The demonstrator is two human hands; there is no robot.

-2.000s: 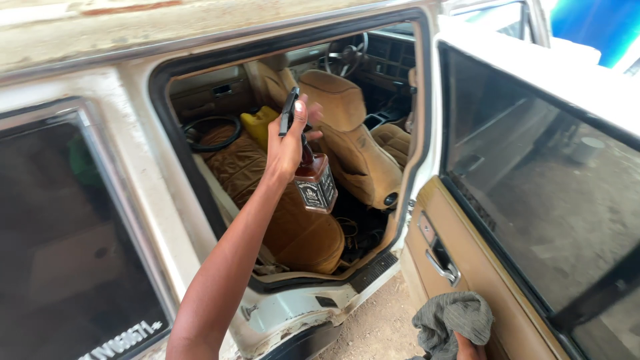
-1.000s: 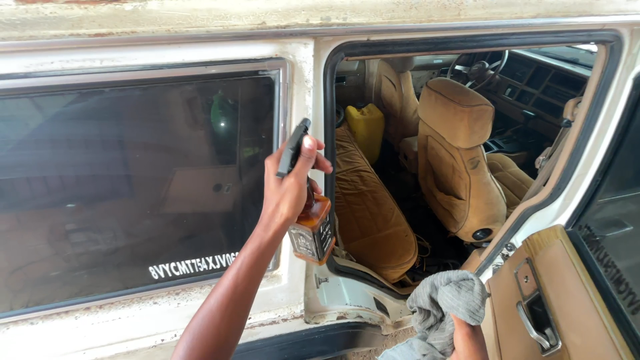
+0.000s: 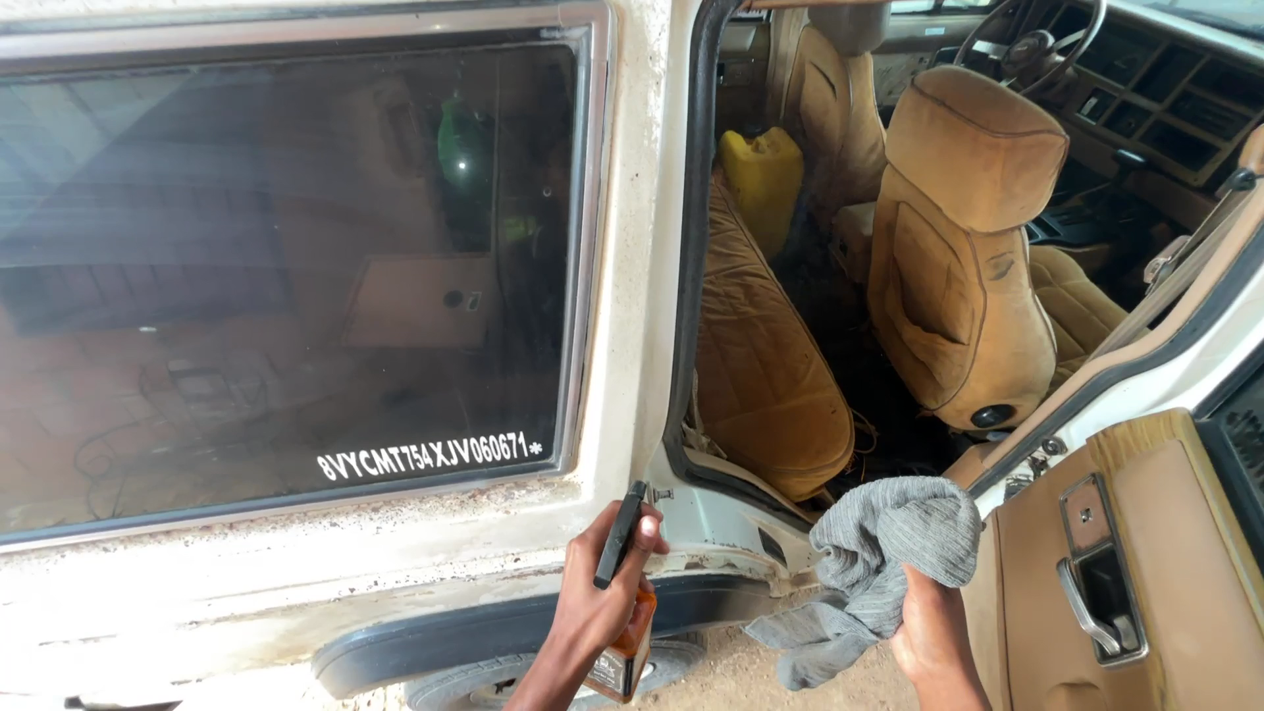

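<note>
My left hand [image 3: 604, 578] grips a bottle [image 3: 624, 647] of amber liquid by its neck, with a black spray head [image 3: 622, 535] on top pointing up. The bottle bears a dark label and is partly hidden by my wrist. It hangs in front of the wheel arch, below the door pillar. My right hand [image 3: 928, 617] holds a bunched grey ribbed cloth [image 3: 889, 553], whose loose end hangs to the left, between the door opening and the open door. The tinted rear side window [image 3: 286, 286], with white characters along its lower edge, is up and left of my hands.
The open rear door [image 3: 1037, 592], with tan trim and a metal handle, stands at the right. Inside the car are a brown rear seat [image 3: 765, 365], a front seat [image 3: 963, 257] and a yellow jerrycan [image 3: 762, 183]. A tyre [image 3: 474, 686] sits under the dark wheel-arch trim [image 3: 444, 632].
My view has swung left towards the rear window. My left hand has gone from in front of the door opening down to the wheel arch with the bottle. My right hand still holds the cloth.
</note>
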